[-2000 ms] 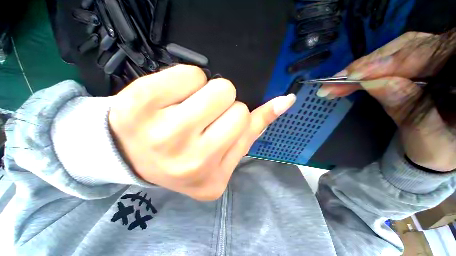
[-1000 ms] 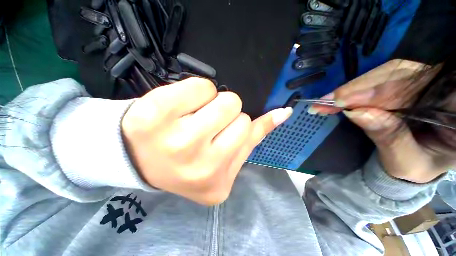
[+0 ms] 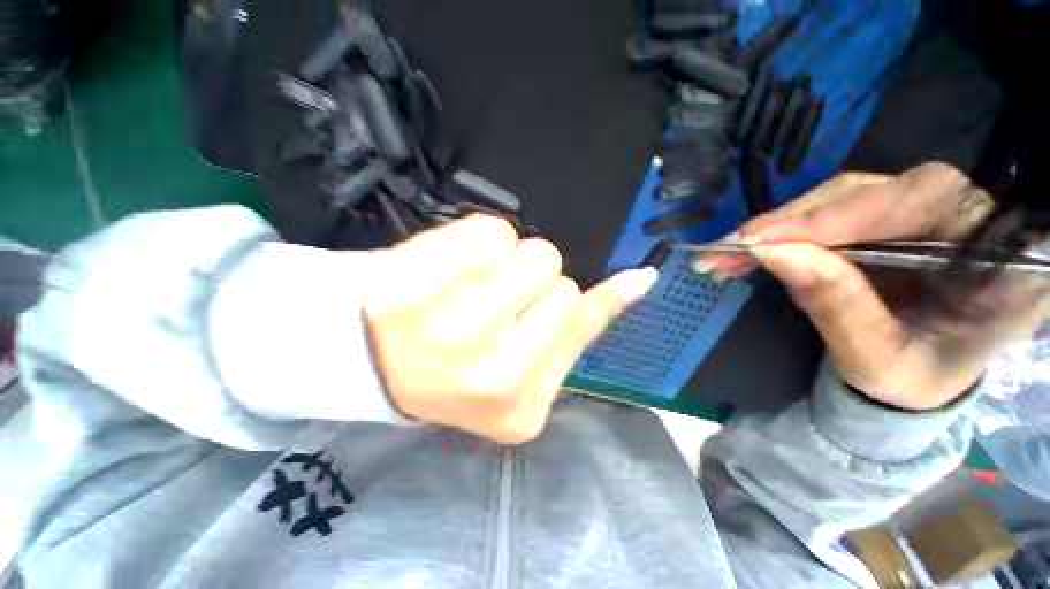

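Observation:
My left hand (image 3: 489, 328) is mostly curled, with one fingertip reaching to a small black piece (image 3: 659, 253) on the blue sheet. Whether its curled fingers hold anything is hidden. My right hand (image 3: 852, 276) grips thin silver tweezers (image 3: 910, 255), their tip pointing left at that piece. The blue sheet (image 3: 679, 316) shows rows of small dark marks below the tips. Several black elongated housings (image 3: 685, 173) lie close together on and beside the sheet's far part. A loose heap of similar housings (image 3: 374, 115) lies on the left.
A black mat (image 3: 530, 104) lies under both groups, on a green bench (image 3: 127, 161). A glossy dark slab (image 3: 219, 69) is at the upper left. Clear crinkled plastic (image 3: 1025, 380) is at the right edge. A brown carton (image 3: 956, 541) stands at the lower right.
The view has shifted, and more of the far housings and mat shows. My left fingertip stays by the small black piece. My right hand still holds the tweezers, now lying flatter across the picture.

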